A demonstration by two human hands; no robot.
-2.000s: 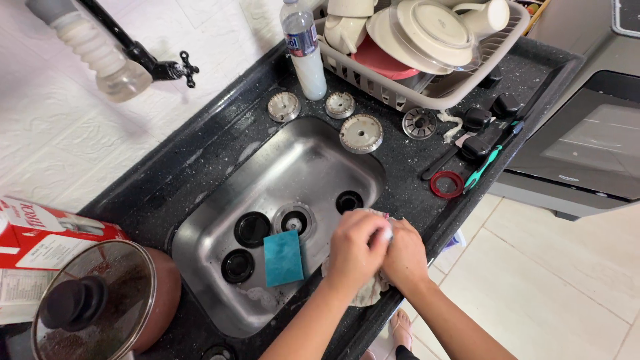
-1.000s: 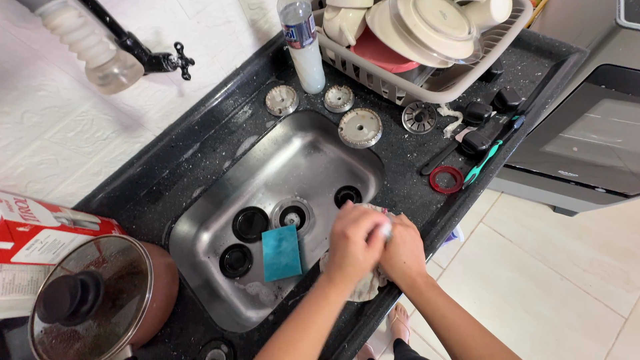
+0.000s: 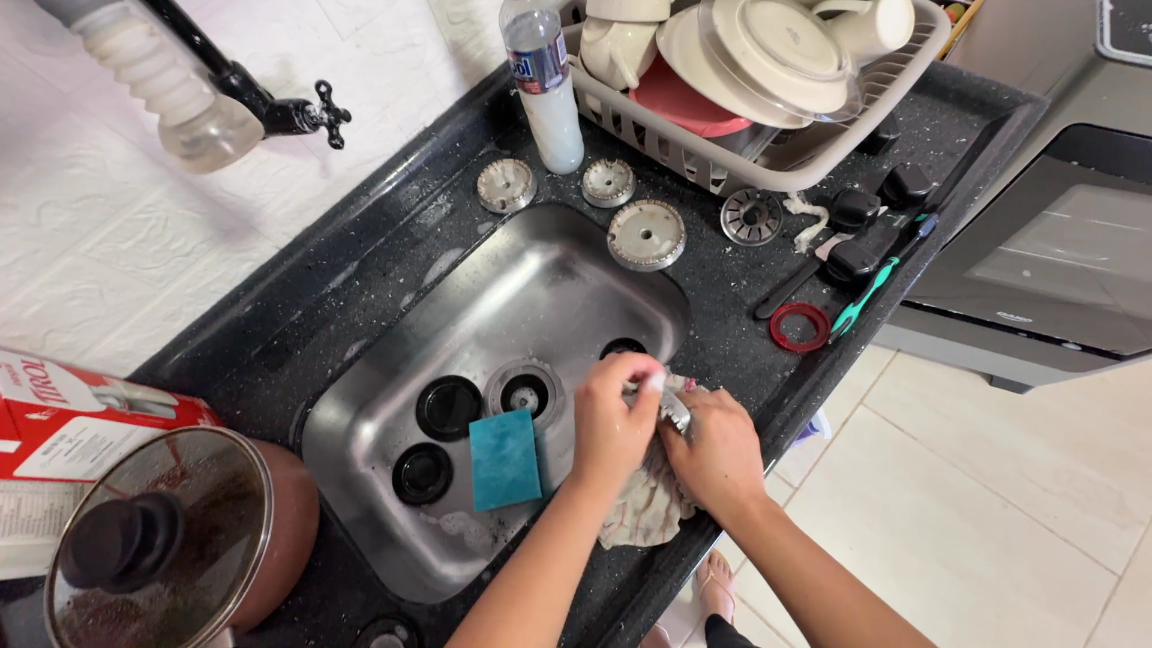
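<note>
My right hand (image 3: 720,450) grips a toothed metal burner ring (image 3: 675,411) above a patterned cloth (image 3: 650,506) at the sink's front edge. Against the same ring, my left hand (image 3: 616,418) pinches something small and white, perhaps a scrap of steel wool or foam. A blue-green sponge (image 3: 505,460) lies in the steel sink (image 3: 360,468) beside the drain (image 3: 525,393). Round black burner caps (image 3: 449,408) rest in the basin. Behind the sink stand several metal burner heads (image 3: 646,234).
A dish rack (image 3: 747,171) holds plates and cups, with a plastic bottle (image 3: 551,99) beside it. Black knobs (image 3: 853,209), a red ring (image 3: 799,327) and a green toothbrush (image 3: 864,297) lie at the right. A lidded pot (image 3: 288,531) stands at lower left, below the faucet (image 3: 288,117).
The metal ring between my hands now shows, which the earlier frames do not plainly show. My hands stay over the cloth at the sink's edge.
</note>
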